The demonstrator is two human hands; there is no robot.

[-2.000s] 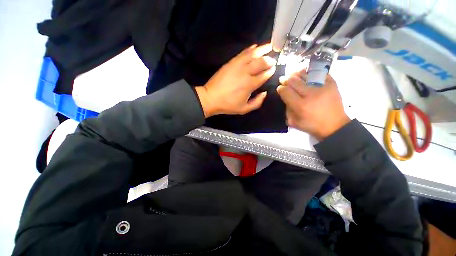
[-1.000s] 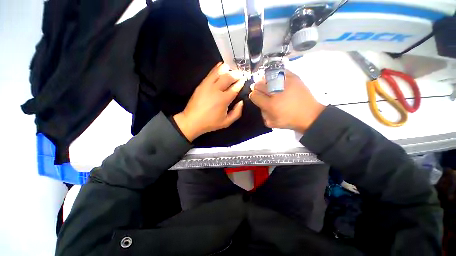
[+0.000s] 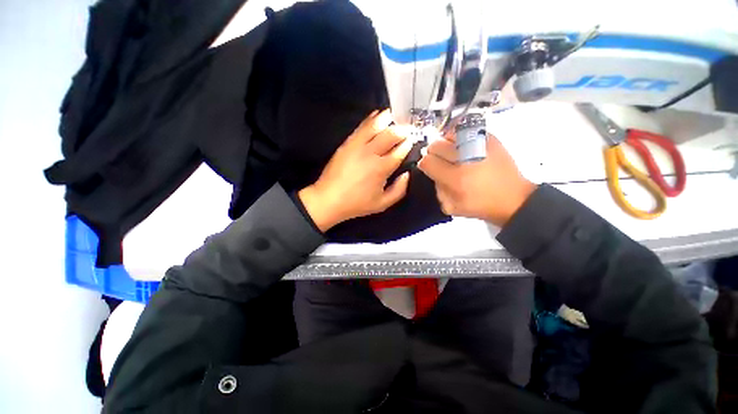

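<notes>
A black garment piece (image 3: 315,105) lies over the left and middle of the table, up to the needle area of the white sewing machine (image 3: 623,69). My left hand (image 3: 360,174) lies on the cloth just left of the needle, its fingertips at the fabric edge. My right hand (image 3: 477,179) pinches the fabric edge just right of the presser foot (image 3: 422,121). A silver cylinder attachment (image 3: 471,139) partly covers its fingers. Glare and fingers hide the exact stitching point.
Scissors (image 3: 645,174) with yellow and red handles lie on the table at the right. A blue crate (image 3: 105,263) is below the table at the left. Ruler markings (image 3: 405,267) run along the front edge. A clear plastic bag (image 3: 694,283) shows below right.
The camera view has turned and shifted since the first frame. Both hands stay at the needle area. The cloth beside my left hand looks more bunched and its front edge more rounded.
</notes>
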